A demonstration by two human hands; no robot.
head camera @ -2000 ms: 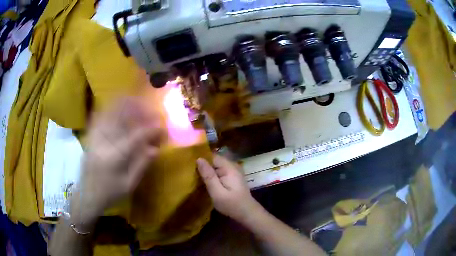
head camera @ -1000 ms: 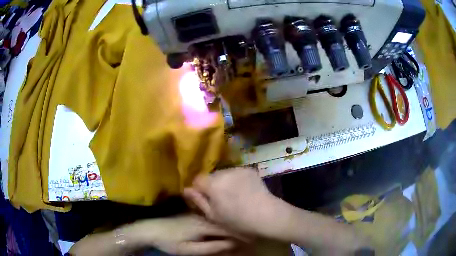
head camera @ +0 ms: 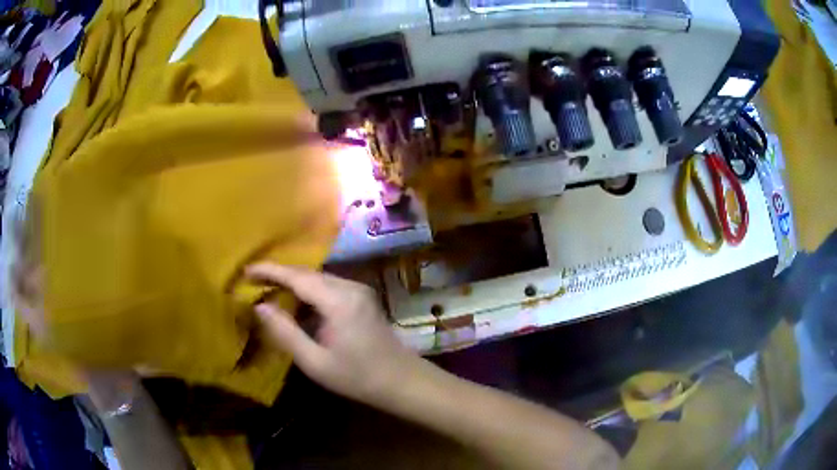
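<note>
A mustard-yellow fabric panel (head camera: pixel 174 211) is held up left of the overlocker (head camera: pixel 367 64), its right edge beside the bright pink-white lamp glare at the needle area. My right hand (head camera: pixel 335 326) pinches the fabric's lower right part between thumb and fingers. My left hand (head camera: pixel 32 285) is at the far left, blurred and mostly hidden behind the fabric; its grip cannot be made out. The silver cloth plate (head camera: pixel 390 240) shows bare right of the fabric.
Four black tension knobs (head camera: pixel 571 115) line the machine front. Yellow and red handled scissors (head camera: pixel 714 204) and black loops lie right of it. Yellow pieces (head camera: pixel 688 408) lie lower right. More yellow fabric (head camera: pixel 119 78) lies behind at the upper left.
The fabric has moved left off the plate and been raised. My right hand has moved left and up with it. My left hand has gone from the lower middle to the far left.
</note>
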